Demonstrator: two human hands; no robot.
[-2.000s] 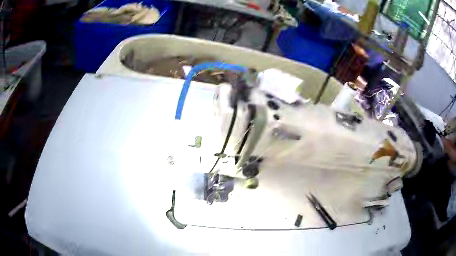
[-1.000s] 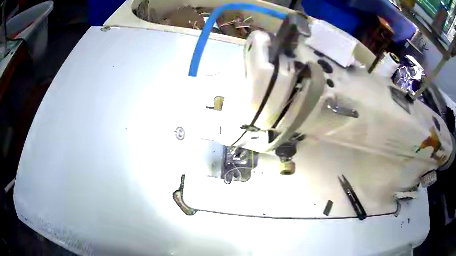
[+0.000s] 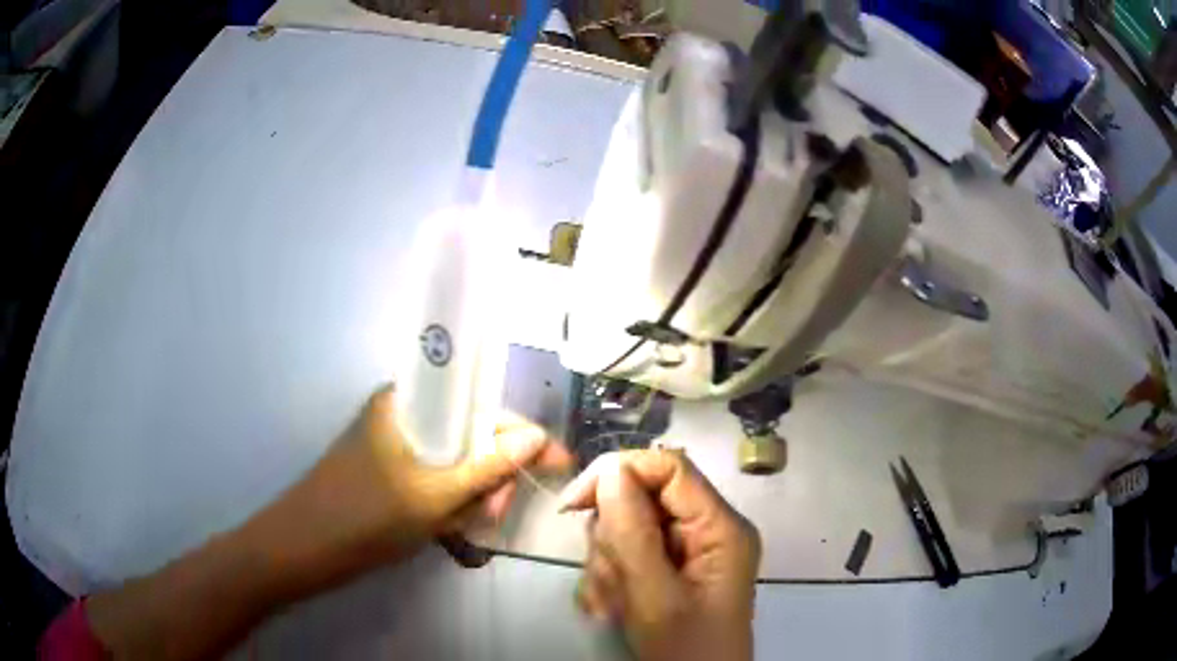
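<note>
The cream sewing machine head [image 3: 800,245] stands over the white table. Its presser foot and needle area [image 3: 620,411] lie just beyond my fingers. My left hand [image 3: 445,484] is under the glowing white lamp [image 3: 439,338], blurred, with thumb and fingers close together at a thin pale thread [image 3: 536,482]. My right hand [image 3: 671,542] is right of it, thumb and forefinger pinched on the same thread in front of the needle area. The hands are apart, with the thread between them. The needle's eye cannot be made out.
Black snips [image 3: 923,520] and a small dark rectangle [image 3: 858,553] lie on the machine bed at right. The lamp's blue neck [image 3: 507,84] comes down from the top. A cream trough [image 3: 439,29] runs behind the table [image 3: 220,284]. A blue bin is at the back.
Both my hands have come into view with a thread between them. The machine appears larger and closer. The lamp's white body with its power mark now stands out clearly.
</note>
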